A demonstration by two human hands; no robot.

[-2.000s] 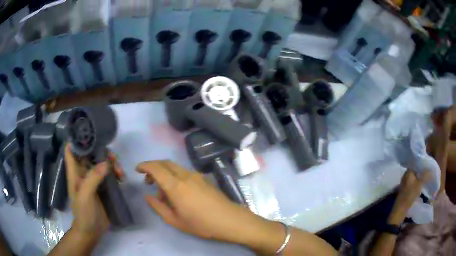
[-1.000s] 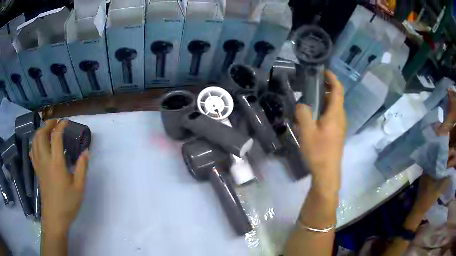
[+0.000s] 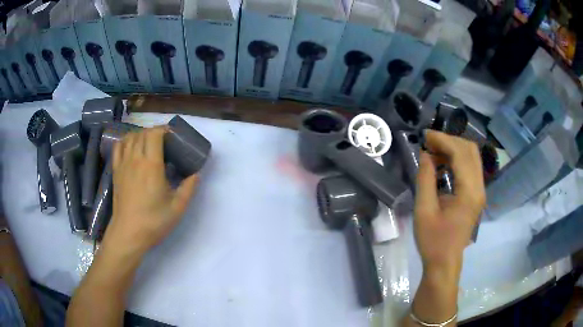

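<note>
My left hand (image 3: 144, 191) is over a grey handheld fan (image 3: 186, 145) at the left pile, its barrel head showing between thumb and fingers; its handle is hidden. My right hand (image 3: 450, 204) is curled with thumb and fingers apart over the right group of fans. A dark round fan part (image 3: 445, 180) shows between the fingers; whether it is gripped cannot be told. A grey fan (image 3: 363, 255) lies with its handle towards me. Beside it are another fan (image 3: 371, 172) lying slantwise and a white spoked wheel-like part (image 3: 369, 135) with a white piece (image 3: 385, 225) below.
Several grey fans (image 3: 71, 179) lie at the left. A row of open blue-grey boxes (image 3: 265, 57) stands behind the brown ledge (image 3: 211, 107). More boxes (image 3: 534, 153) lean at the right. Clear film (image 3: 396, 281) lies on the white tabletop (image 3: 256, 243). A person's arm (image 3: 16, 274) shows at lower left.
The view has shifted left. My right hand has come down from holding a fan raised near the boxes to the right group. My left hand remains on a fan at the left pile.
</note>
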